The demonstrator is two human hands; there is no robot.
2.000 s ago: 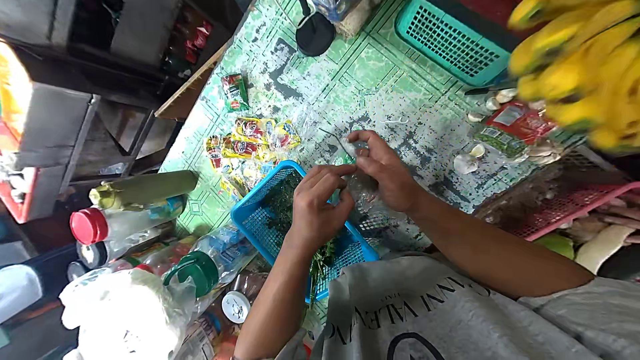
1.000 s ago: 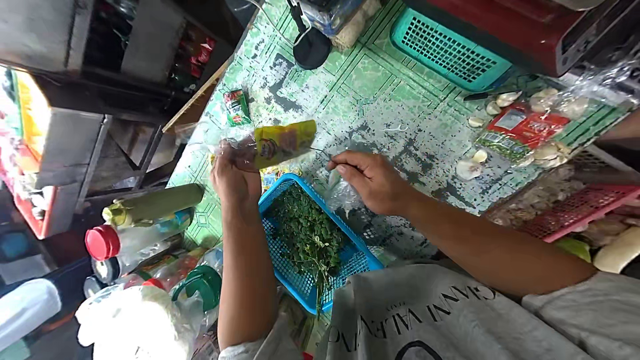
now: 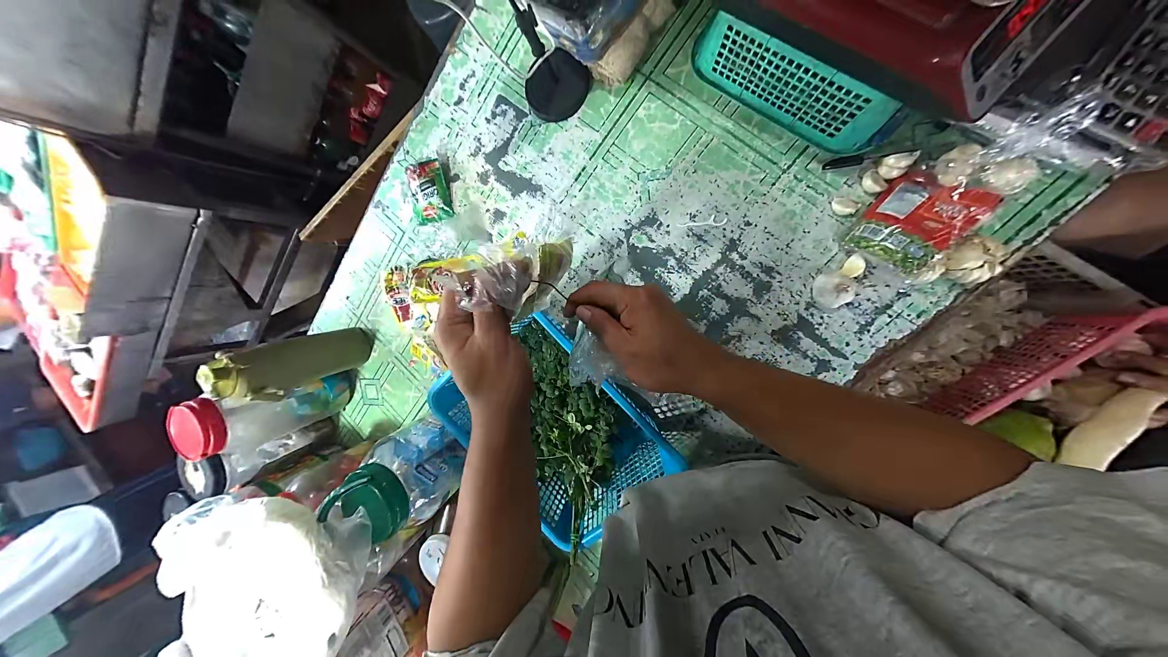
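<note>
My left hand (image 3: 484,351) grips a small clear plastic bag (image 3: 502,278) with yellow packets in or behind it, above the upper left of the basket. My right hand (image 3: 634,333) pinches a thin dark strand (image 3: 550,287) that runs to the bag; another clear plastic piece (image 3: 593,359) hangs under its fingers. Below both hands a blue plastic basket (image 3: 652,438) holds leafy green sprigs (image 3: 570,401). More yellow and red packets (image 3: 399,292) lie on the green patterned table left of my left hand, and a green packet (image 3: 430,192) lies farther up.
A teal basket (image 3: 794,82) stands by a red appliance (image 3: 876,46). Garlic (image 3: 833,289) and a red-labelled bag (image 3: 922,219) lie at the right, beside a pink basket (image 3: 1013,370). Lidded jars (image 3: 196,429) and a white plastic bag (image 3: 260,575) crowd the lower left. Another person's arm (image 3: 1118,214) shows at right.
My left hand was over the basket near my right hand, then moved left and held up a yellow packet. The yellow bananas at upper right in the oldest frame are out of view.
</note>
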